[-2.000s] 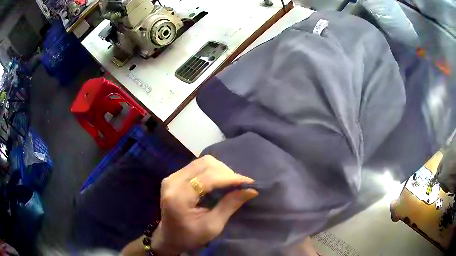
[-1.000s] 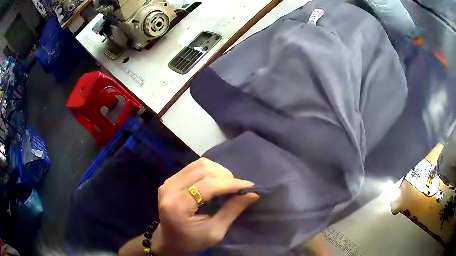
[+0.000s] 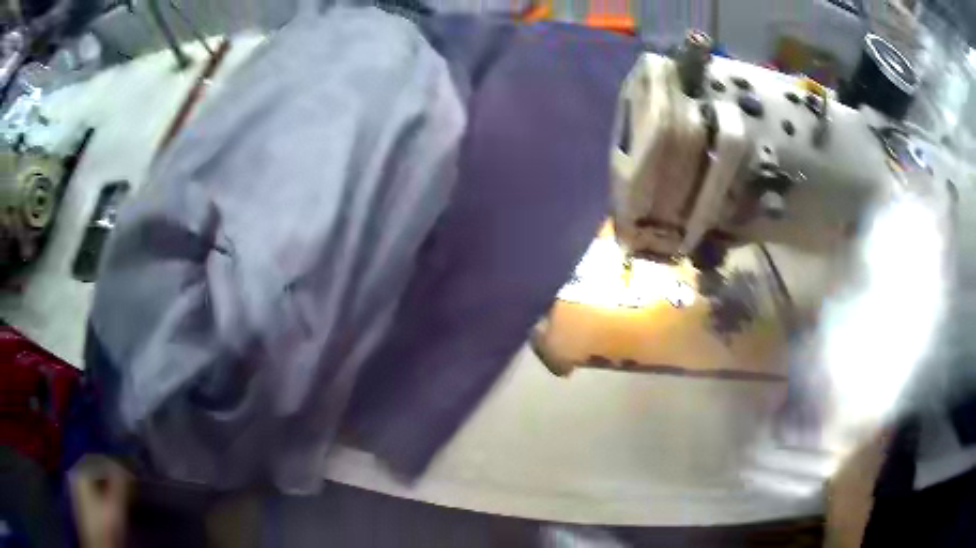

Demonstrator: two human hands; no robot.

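The grey-purple garment (image 3: 289,214) lies in loose folds over the left and middle of the sewing table, with a flatter, darker panel (image 3: 514,171) reaching toward the sewing machine. My left hand (image 3: 102,498) is a small blurred patch at the lower left, below the garment; its fingers and grip cannot be made out. A blurred skin-toned strip stands at the lower right under a bright glare; whether it is my right hand or arm is unclear. The sewing machine head (image 3: 738,150) is at the right, its needle area (image 3: 631,280) brightly lit.
The worn orange machine bed (image 3: 664,337) sits in the white table (image 3: 482,450). A second machine (image 3: 37,203) stands at the far left. A red stool (image 3: 32,396) is at the lower left. A black spool-like part (image 3: 890,66) is at the upper right.
The view has swung right, bringing the sewing machine head into view. The garment appears further left and more bunched. My left hand no longer shows pinching the cloth in the middle.
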